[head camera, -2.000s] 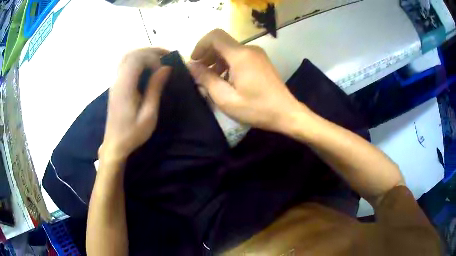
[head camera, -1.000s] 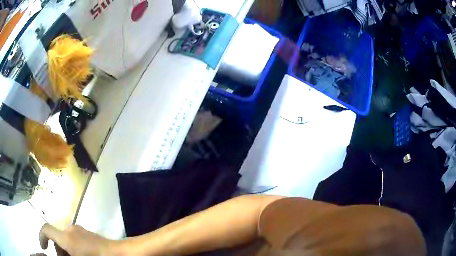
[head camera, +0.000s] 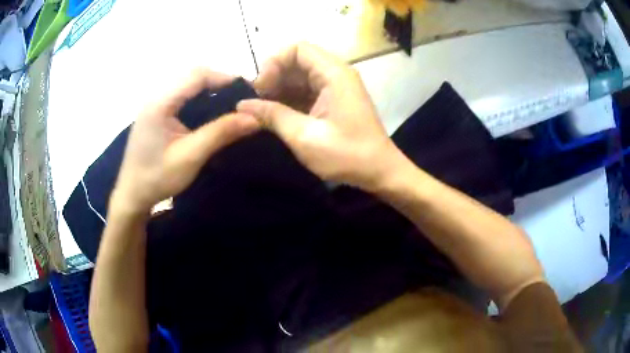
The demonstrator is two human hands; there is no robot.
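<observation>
A dark garment piece (head camera: 242, 220) lies over the table edge and my lap, with a thin white line at its left side. My left hand (head camera: 169, 141) grips its upper edge, thumb on top. My right hand (head camera: 331, 127) pinches the same edge, its thumb meeting my left thumb. The fingertips behind the cloth are hidden. Another dark corner of cloth spreads out past my right wrist.
The white table (head camera: 173, 41) has a ruler strip along its front edge. A yellow tuft (head camera: 404, 5) and a dark scrap (head camera: 398, 31) are at the top. A teal tray (head camera: 604, 83) is at the right. A blue crate (head camera: 74, 307) stands lower left, and a white board (head camera: 566, 220) lies right.
The view turned right to the crates and table end, then came back to the cloth. Compared with the oldest frame, my two thumbs are now together on the cloth's edge.
</observation>
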